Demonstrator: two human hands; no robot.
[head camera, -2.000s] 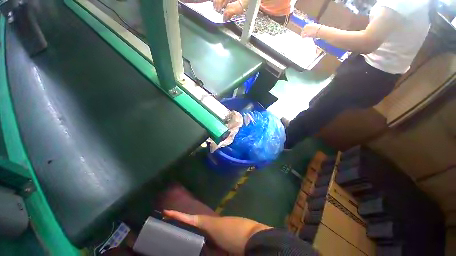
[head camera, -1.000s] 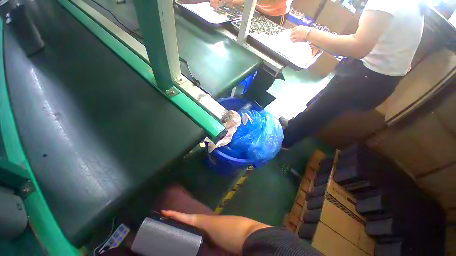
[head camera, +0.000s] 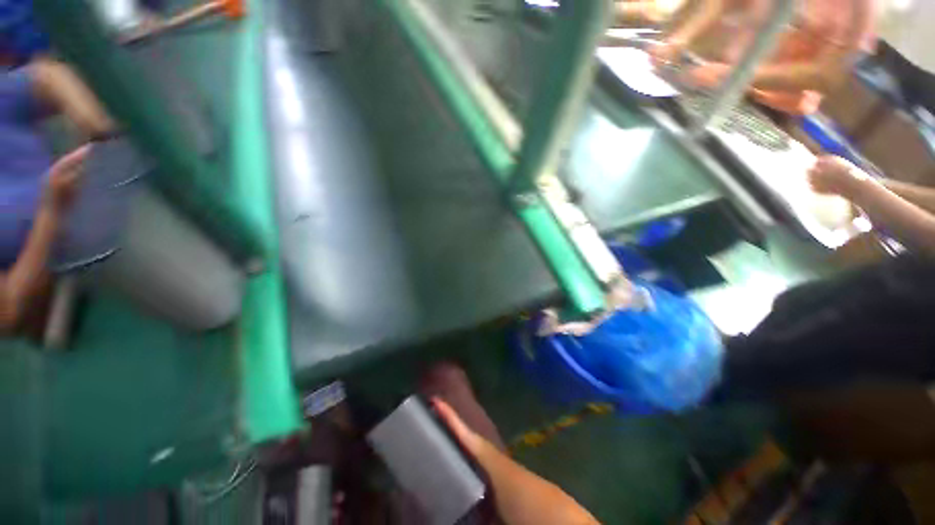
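Observation:
A silver-grey speaker housing with a dark side (head camera: 422, 459) is over my lap at the bottom centre, tilted. My right hand (head camera: 480, 447) lies along its dark right side and holds it; most fingers are hidden or blurred. A second grey, box-shaped piece with a dark part (head camera: 313, 494) shows at the bottom edge to the left, cut off by the picture. My left hand is not in view.
The dark green conveyor belt (head camera: 451, 256) ends ahead of my lap, between green rails (head camera: 269, 338). A blue-lined bin (head camera: 656, 344) stands right of its end. A person at left handles a grey unit (head camera: 169, 256). People work at trays at upper right.
The view has swung left and is blurred, bringing the left-hand person and an orange-headed mallet into view. The second grey piece now shows at the bottom. My right hand still holds the housing, now tilted more steeply.

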